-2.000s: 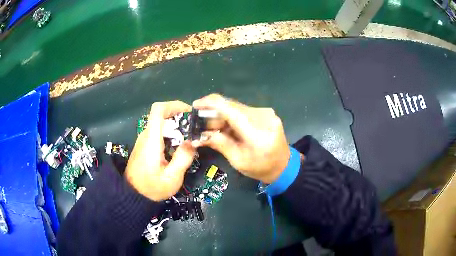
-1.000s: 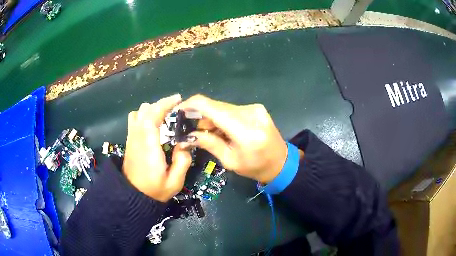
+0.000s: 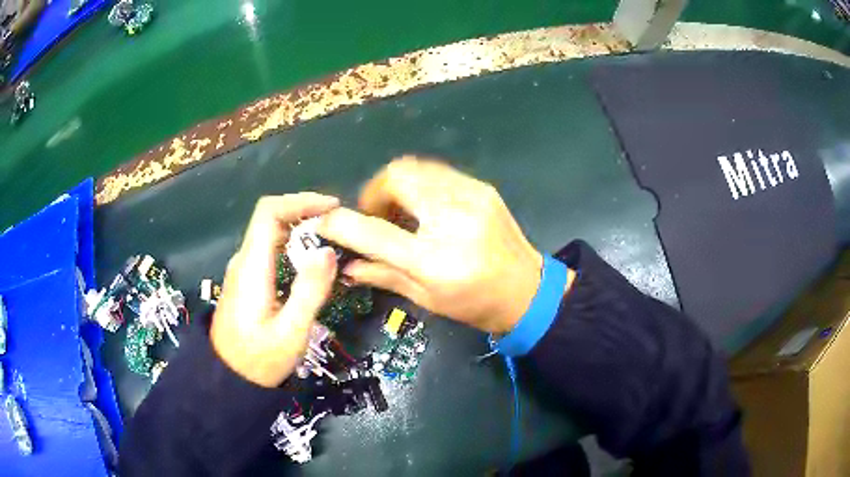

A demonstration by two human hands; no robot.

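My left hand (image 3: 273,293) holds a small wired unit with a white insert (image 3: 308,240) between thumb and fingers, near the middle of the view. My right hand (image 3: 447,247), with a blue wrist strap, has its fingertips at the same unit; its raised fingers are blurred. The fingers hide much of the unit. Below the hands lie a green circuit board with a yellow block (image 3: 397,323), black inserts (image 3: 359,395) and a white insert with wires (image 3: 296,436). More green board shows just under my right fingers.
More wired units (image 3: 149,307) lie at the left beside blue plastic sheets (image 3: 42,326). A black Mitra mat (image 3: 727,177) is at the right, above a cardboard box (image 3: 820,410). A rusty rail (image 3: 373,79) edges the green belt (image 3: 196,56), which carries small boards.
The black piece seen between my hands earlier no longer shows there; the white insert now faces up. My right fingers have shifted over the unit. More boards show on the belt.
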